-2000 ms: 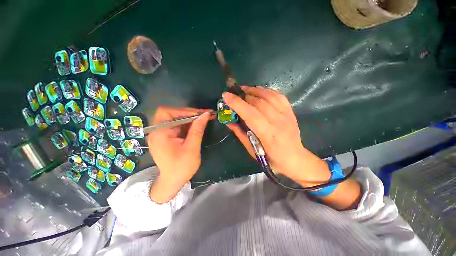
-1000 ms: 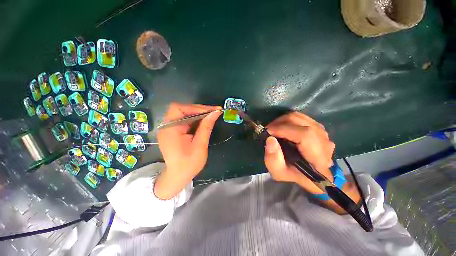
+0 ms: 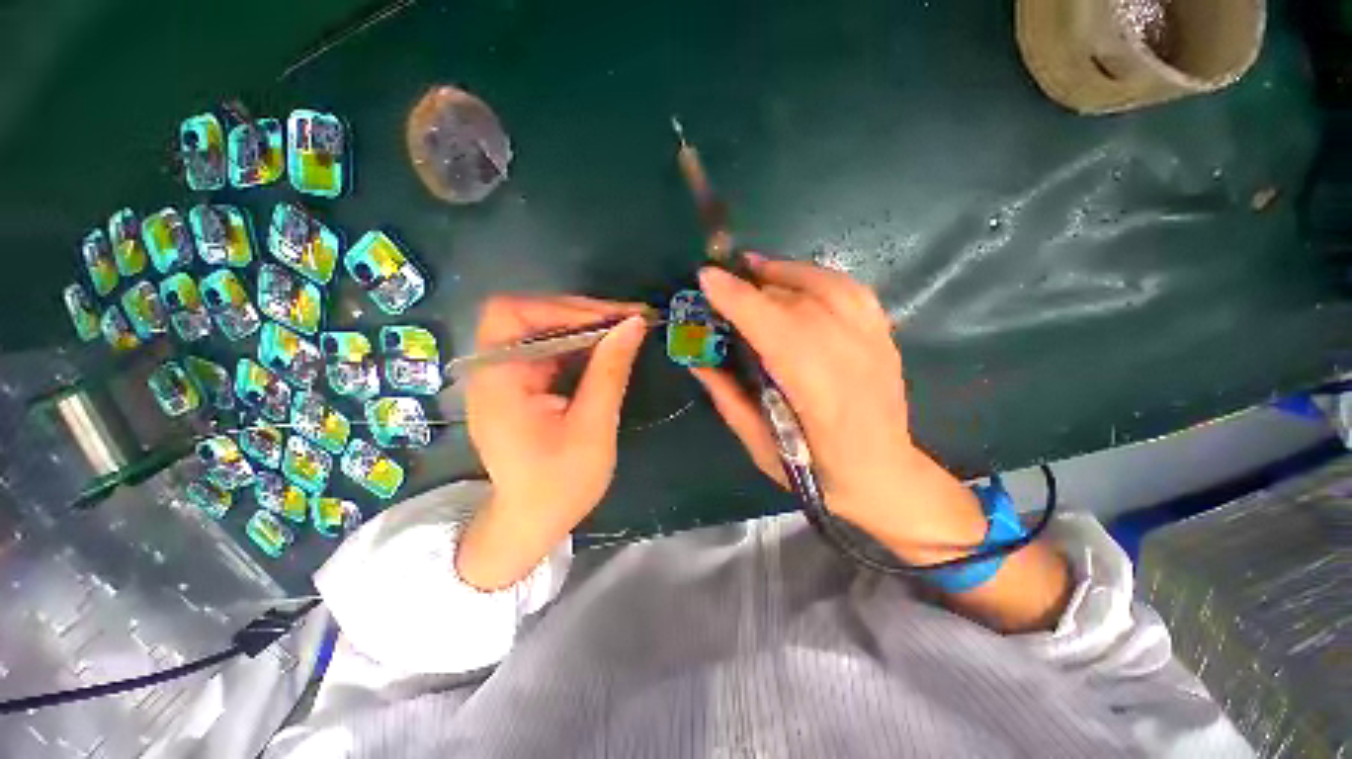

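Note:
A teal-edged electronic module (image 3: 694,329) lies on the dark green mat between my hands. My left hand (image 3: 543,423) holds thin grey tweezers (image 3: 519,353), their tip close to the module's left side. My right hand (image 3: 823,386) holds the soldering iron (image 3: 701,193) tucked in the palm, its metal tip pointing up and away from the module. My right thumb and a finger are at the module's right edge; whether they grip it I cannot tell. Many similar modules (image 3: 319,153) lie in rows at the left. A thin solder wire (image 3: 664,418) runs beside my left hand.
A solder spool (image 3: 92,430) stands left of the modules. A round brown-grey disc (image 3: 458,144) lies above them. A beige pot (image 3: 1090,74) with silvery bits is at the top right. A blue strap (image 3: 998,534) is on my right wrist; the iron's black cable loops there.
The iron was pointed at the module one second ago; it is now turned tip-away in my right hand. My right hand has moved left to the module. The left hand has shifted slightly.

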